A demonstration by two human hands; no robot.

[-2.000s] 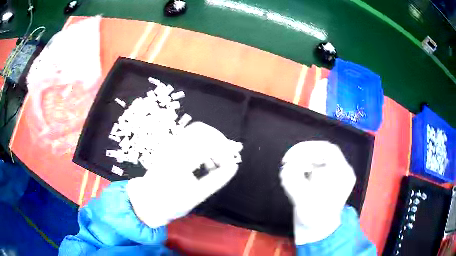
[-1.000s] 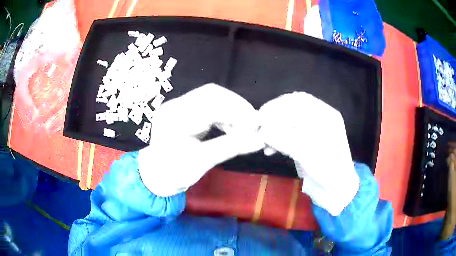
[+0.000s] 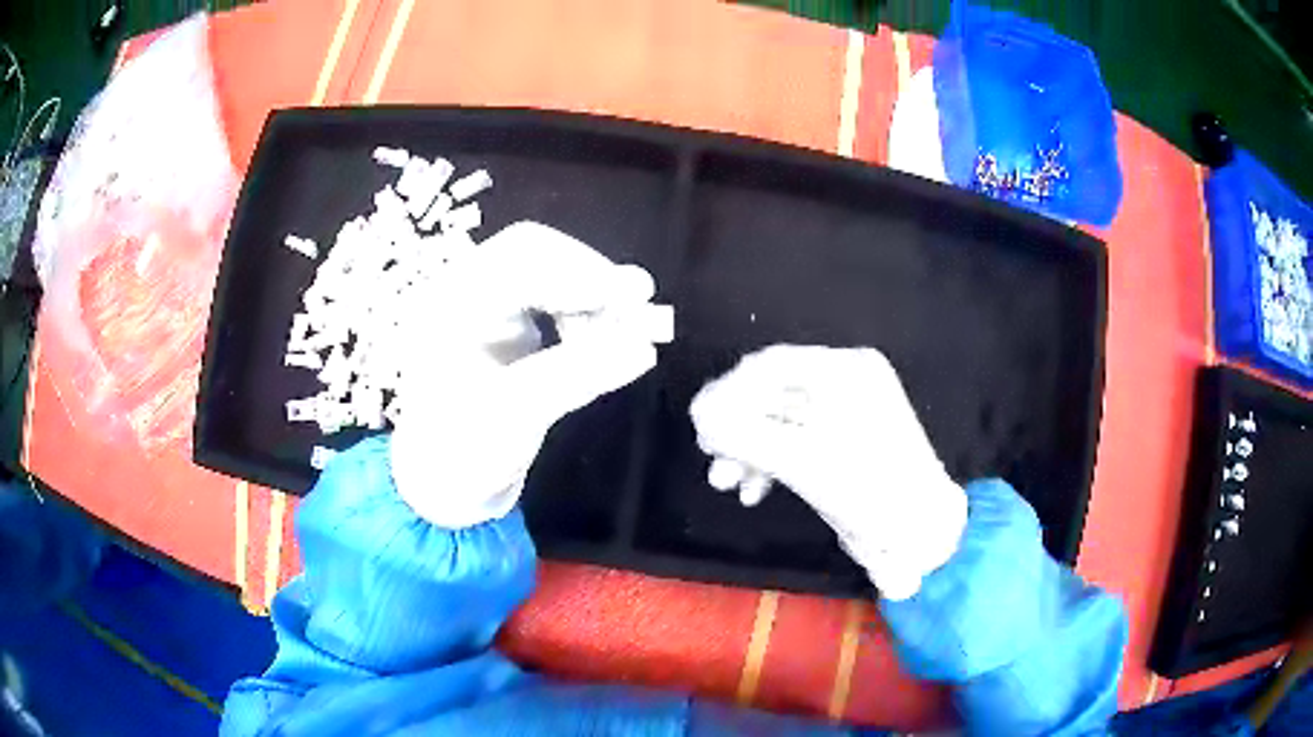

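Note:
My gloved left hand (image 3: 511, 360) is over the left half of the large black tray (image 3: 878, 274). Its thumb and fingertips are closed on a small white plastic housing (image 3: 662, 323), which sticks out to the right. Loose white housings (image 3: 377, 281) lie in a pile in the tray's left half, partly hidden by this hand. My gloved right hand (image 3: 806, 446) is over the tray's right half, apart from the left one, with its fingers curled. I cannot tell whether something small is between its fingertips.
A crumpled clear bag (image 3: 123, 274) lies left of the tray. The nearer blue bin (image 3: 1025, 87) with tiny metallic bits stands at the back right. The farther blue bin (image 3: 1253, 288) holds white pieces. A small black tray (image 3: 1253, 547) with small pieces in rows lies at the right.
One second ago my hands met at the fingertips over the tray. Now they are apart, the left further left with the white housing showing. The camera view has shifted slightly.

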